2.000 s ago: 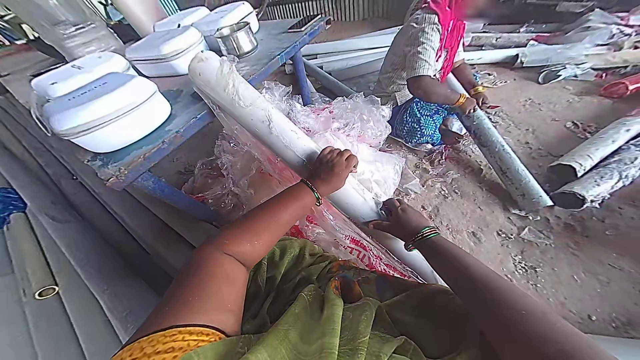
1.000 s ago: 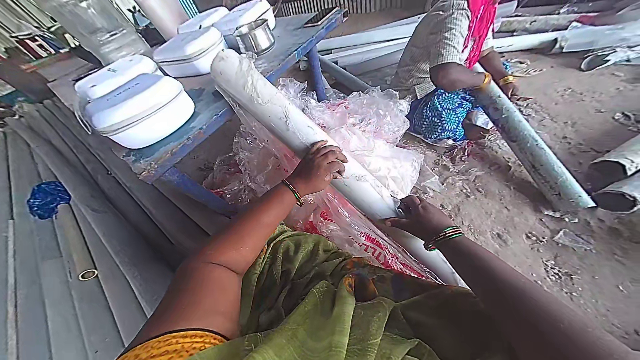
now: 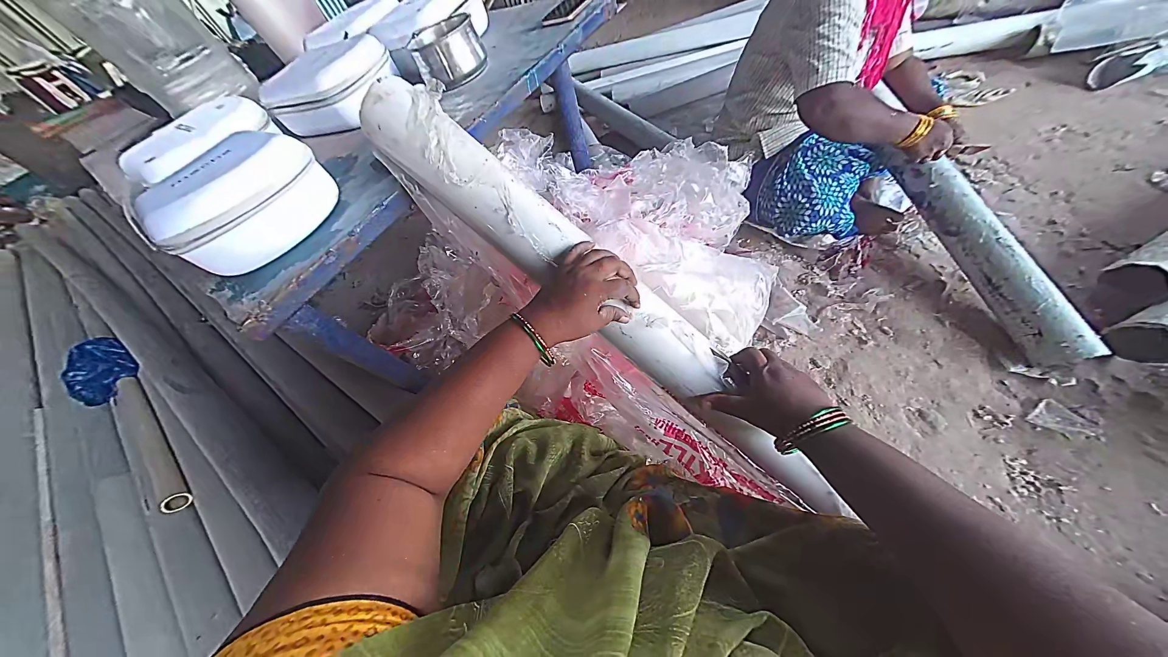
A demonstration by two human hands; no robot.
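A long white pipe point(image 3: 493, 187), partly covered in clear plastic film, slants from the blue table's edge down to my lap. My left hand point(image 3: 589, 292) grips the film and the pipe around its middle, fingers curled over the top. Lower on the pipe, my right hand point(image 3: 762, 391) holds something small and dark against its surface; what it is cannot be made out. Clear film with red printing point(image 3: 675, 438) hangs along the pipe's near side. Behind the pipe lies a heap of crumpled clear plastic point(image 3: 684, 210).
White zipped cases point(image 3: 242, 205) and a steel container point(image 3: 450, 50) stand on the blue table point(image 3: 365, 196). Grey pipes point(image 3: 182, 374) lie at left. At right another person point(image 3: 830, 100) sits on the dirt floor holding a pipe point(image 3: 1004, 255); more pipe ends point(image 3: 1136, 283) lie beyond.
The view has shifted somewhat. Both my hands stay on the pipe at about the same places. The other person's hands have come close together on their pipe since one second ago.
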